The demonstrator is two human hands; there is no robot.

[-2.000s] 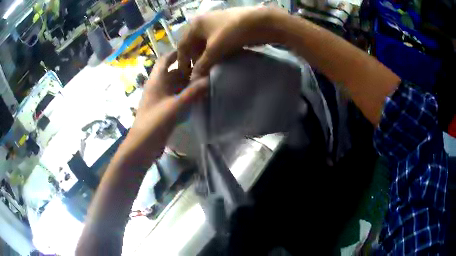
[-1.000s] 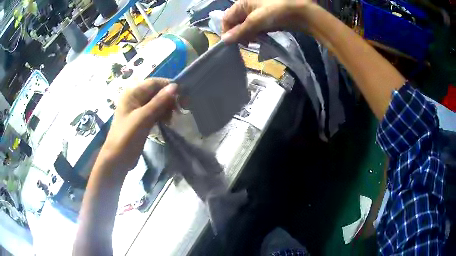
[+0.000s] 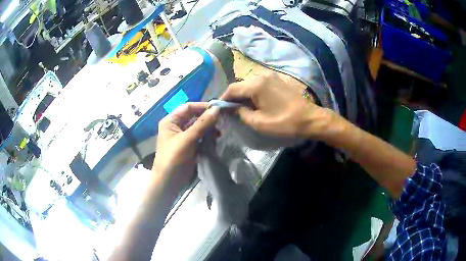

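A grey fabric piece (image 3: 225,176) hangs from both hands above the front edge of the white machine table (image 3: 186,234). My left hand (image 3: 186,127) pinches its upper edge between thumb and fingers. My right hand (image 3: 276,104) pinches the same edge just to the right, the fingertips of both hands close together. A narrow light-grey fold (image 3: 222,103) shows between them. The lower part of the cloth is blurred. The white and blue sewing machine (image 3: 168,81) lies beyond my left hand. The needle area is not clearly visible.
Striped light grey and navy panels (image 3: 286,43) are heaped at the machine's right end over a brown cardboard strip (image 3: 244,66). A blue crate (image 3: 416,43) stands at upper right. Grey thread cones (image 3: 97,40) stand at upper left. White scraps (image 3: 369,239) lie on the green floor.
The hands have come together from holding the fabric stretched apart. My right hand has moved down and inward. The cloth's flat face is now bunched and hangs below the fingers.
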